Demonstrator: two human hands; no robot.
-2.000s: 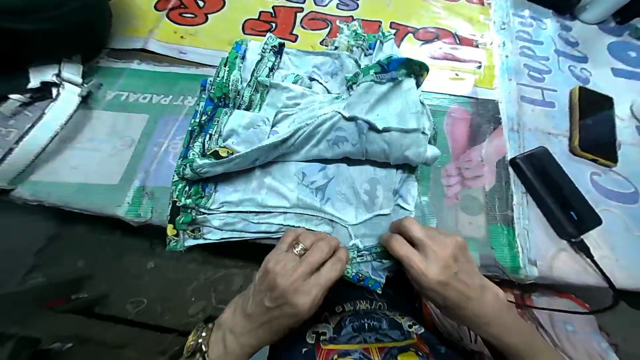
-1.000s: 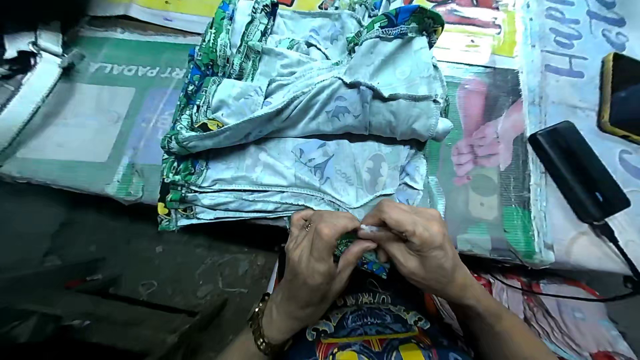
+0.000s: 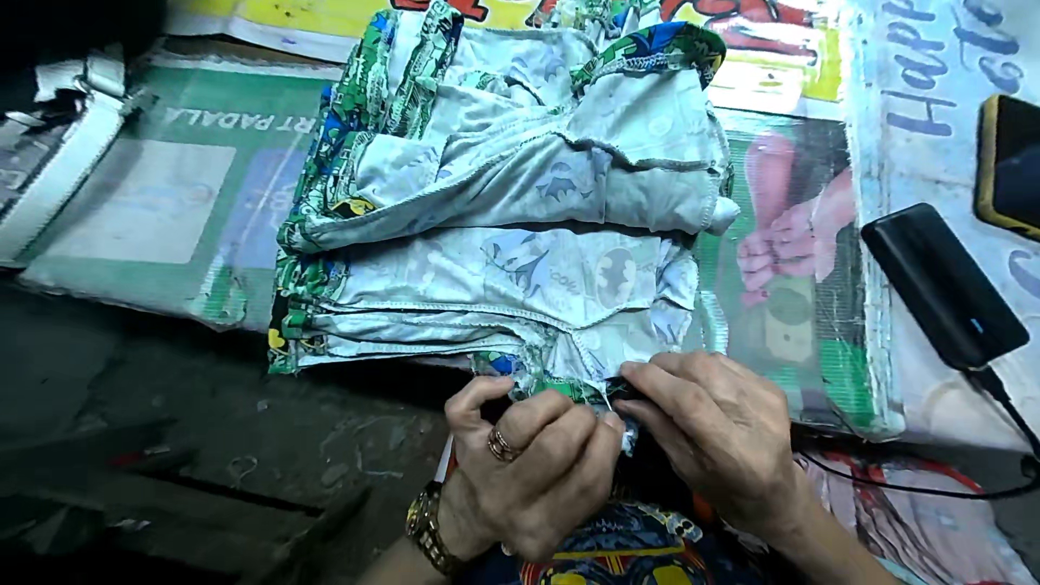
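A stack of sewn fabric garments (image 3: 520, 268), pale inside out with a bat print and green patterned edges, lies near the table's front edge. At its lower edge my left hand (image 3: 536, 463), with a ring and a wristwatch, pinches the green hem and a short white thread. My right hand (image 3: 715, 439) grips the same hem just to the right, and a small dark thing shows between its thumb and fingers; what it is I cannot tell. Part of the hem is hidden behind my fingers.
A black power bank (image 3: 946, 284) with a cable (image 3: 902, 487) lies to the right, beside a phone (image 3: 1011, 162) in a yellow-edged case. Printed tarpaulin (image 3: 187, 187) covers the table. White straps (image 3: 73, 162) lie at the far left. Pink cloth (image 3: 918, 520) is below the front edge at right.
My hands, close together one second ago, are now slightly apart along the hem. The left hand has turned, its knuckles facing up. The garments stay on the table.
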